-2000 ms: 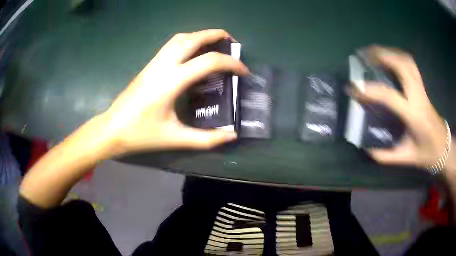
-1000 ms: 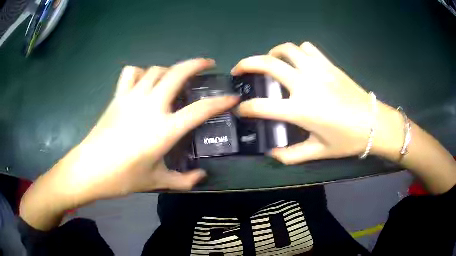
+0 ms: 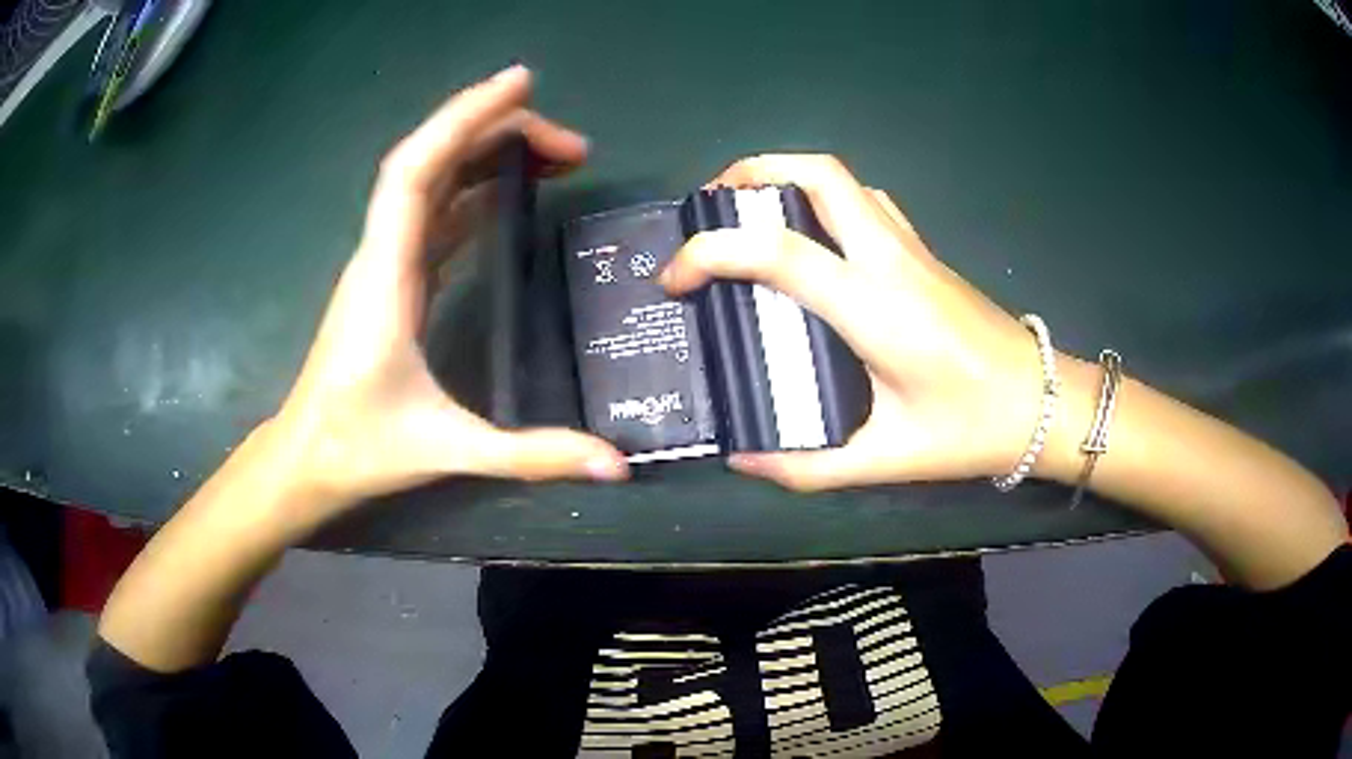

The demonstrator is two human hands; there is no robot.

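Note:
A flat black battery (image 3: 630, 356) with white print lies face up on the bench in front of me. My left hand (image 3: 378, 349) is curved left of it, holding a dark, slightly blurred battery (image 3: 512, 297) on edge between fingers and thumb. My right hand (image 3: 890, 334) grips several black batteries standing on edge side by side, with a white strip (image 3: 789, 363) along them. This group is against the right side of the flat battery. My right index finger reaches over the flat battery's right edge. The palm side of the right hand is hidden.
The dark green bench top (image 3: 890, 74) has its curved front edge close to my body. At the top left corner are part of a pale fan grille (image 3: 45, 37) and a slim dark item with a yellow edge (image 3: 119, 74) on a pale round base.
The hands and batteries have come together from two spread groups. Since one second ago, my left hand has drawn slightly left with its battery tilted on edge, uncovering the flat battery.

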